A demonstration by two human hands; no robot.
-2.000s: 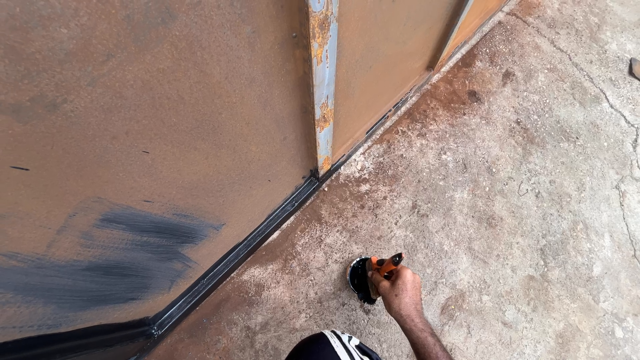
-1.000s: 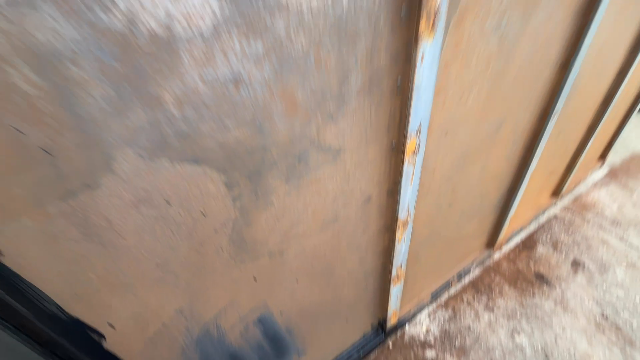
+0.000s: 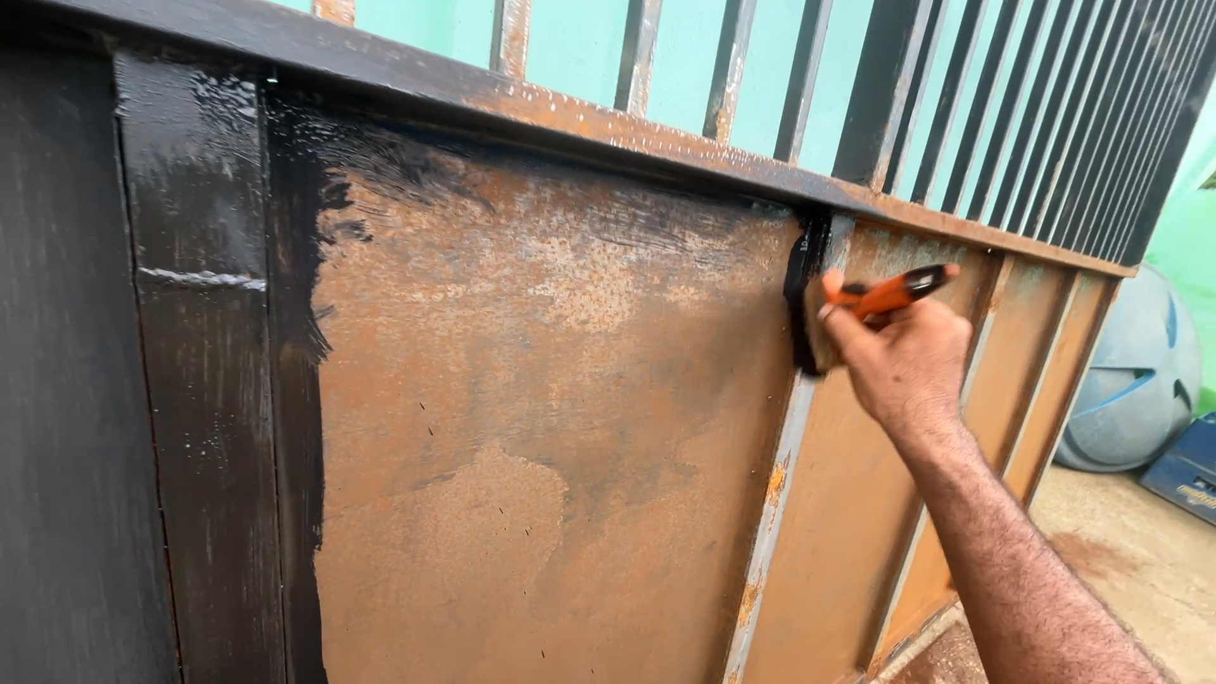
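Observation:
My right hand (image 3: 907,356) grips the orange and black handle of a paintbrush (image 3: 888,293). The brush's dark bristles touch the top of a vertical metal rib (image 3: 788,446), just under the gate's horizontal rail (image 3: 589,123). Wet black paint (image 3: 806,285) coats that upper part of the rib; lower down it is grey with rust spots. Left of the rib, the rusty sheet metal panel (image 3: 532,427) has black paint streaks along its top and left edges. The far left panel (image 3: 204,399) is black and partly glossy. My left hand is out of view.
Vertical metal bars (image 3: 731,66) rise above the rail before a turquoise wall (image 3: 570,47). More ribs and rusty panels run off to the right. Beyond the gate's far end, a grey-blue rounded plastic object (image 3: 1130,380) and a dark blue box (image 3: 1187,465) rest on the concrete floor (image 3: 1121,541).
Two seconds ago my right hand held the brush low over the ground, at a dark container. Now the brush is up against the rib. The view has swung up to the gate.

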